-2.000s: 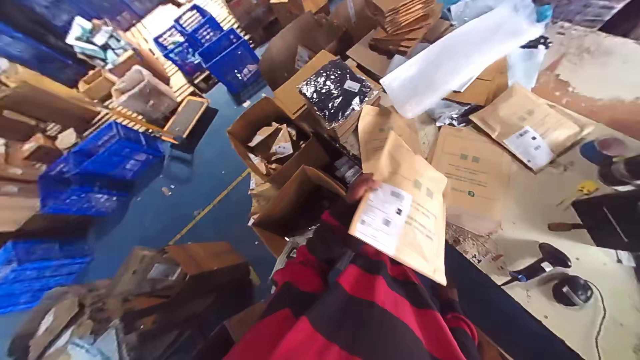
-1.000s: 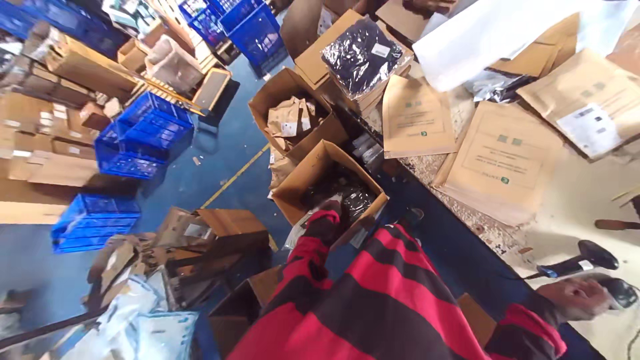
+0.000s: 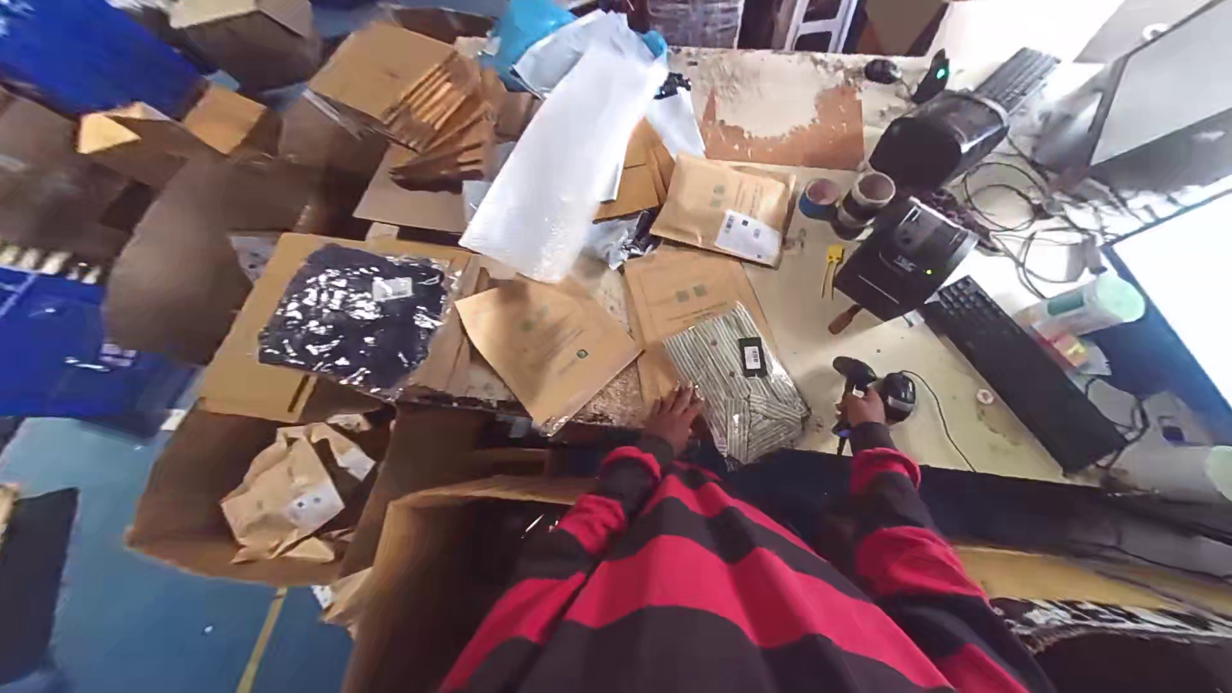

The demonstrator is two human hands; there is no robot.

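My left hand (image 3: 673, 418) rests at the lower left edge of a striped garment in a clear plastic bag (image 3: 736, 390); whether its fingers grip the bag is unclear. The bag lies partly over a brown paper mailer (image 3: 688, 289) at the table's front edge. My right hand (image 3: 863, 408) is closed around a black handheld barcode scanner (image 3: 853, 370), just right of the bag. A computer mouse (image 3: 897, 396) sits against its right side. Another paper mailer (image 3: 549, 351) lies left of my left hand, and a labelled, filled mailer (image 3: 724, 210) lies farther back.
Left stand open cardboard boxes (image 3: 423, 558), one with crumpled mailers (image 3: 289, 496), and a dark bagged garment (image 3: 356, 313) on cardboard. White wrapping sheet (image 3: 577, 154) crosses the table's back. At right are a label printer (image 3: 905, 255), a keyboard (image 3: 1025, 371), tape rolls (image 3: 871, 192), cables and a monitor (image 3: 1189, 279).
My left hand has left the open box and is now at the striped garment's bag on the table. My right hand now holds the scanner. The view has swung right.
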